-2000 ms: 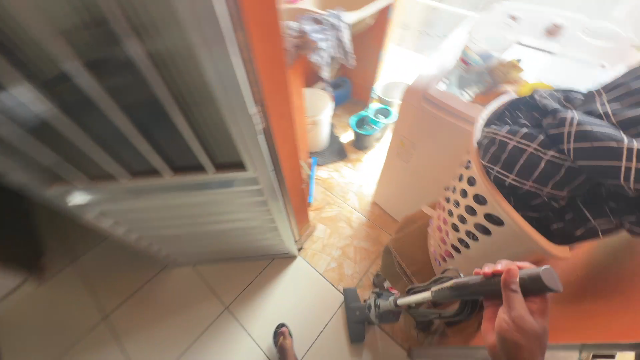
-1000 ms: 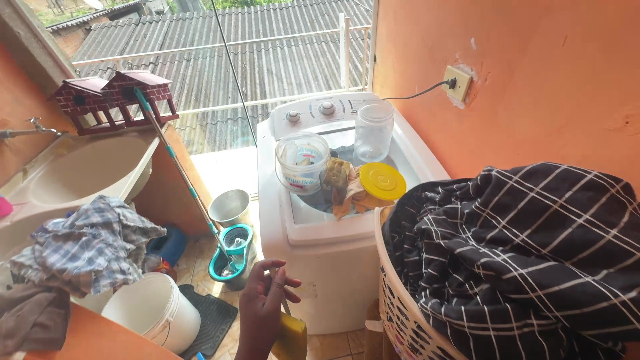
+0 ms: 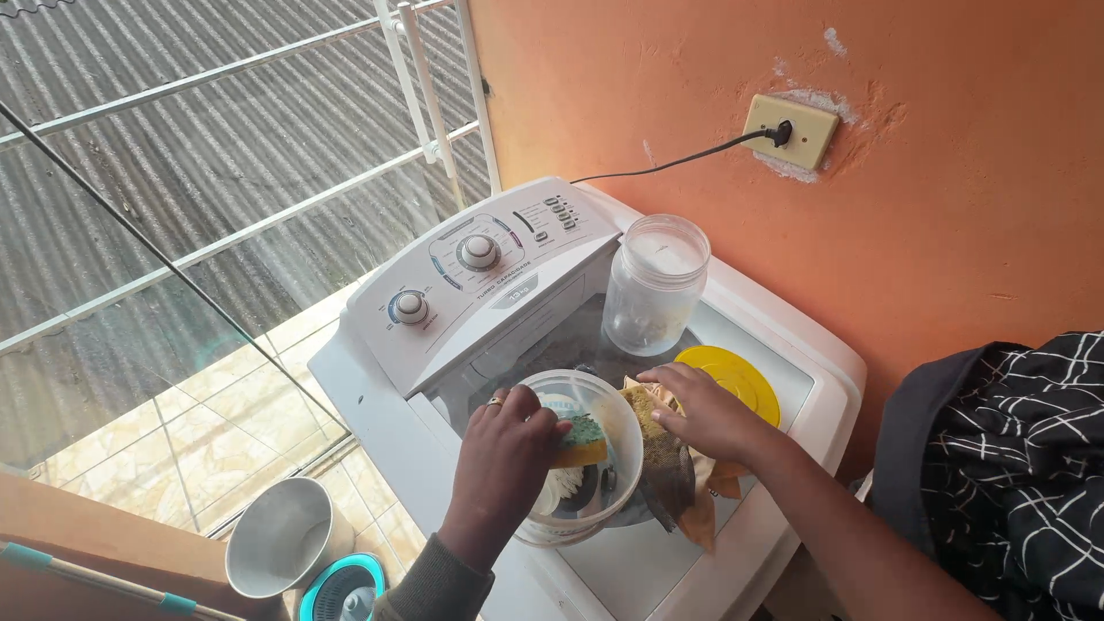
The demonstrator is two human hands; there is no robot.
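My left hand (image 3: 509, 453) holds a green and yellow scrub sponge (image 3: 581, 440) over the mouth of a clear plastic tub (image 3: 634, 457), which has a brush and other small things inside. My right hand (image 3: 703, 410) has its fingers spread at a worn yellow sponge (image 3: 647, 412) beside the tub; whether it grips it I cannot tell. Brown and tan cloths (image 3: 677, 483) lie under that hand. Behind it are a yellow round lid (image 3: 742, 379) and an empty clear plastic jar (image 3: 657, 285). All rest on the glass lid of a white washing machine (image 3: 780, 341).
A black checked cloth (image 3: 1018, 466) bulges at the right. A cord runs to a wall outlet (image 3: 792, 131). At lower left stand a metal pot (image 3: 280, 536) and a teal mop bucket (image 3: 341, 591), with a mop handle (image 3: 112, 586) nearby. A glass pane and railing (image 3: 285, 216) border the left.
The view has moved close to the washing machine. Two seconds ago a hand held a handheld vacuum, now out of view. The yellow sponge low in the earlier view is now over the tub.
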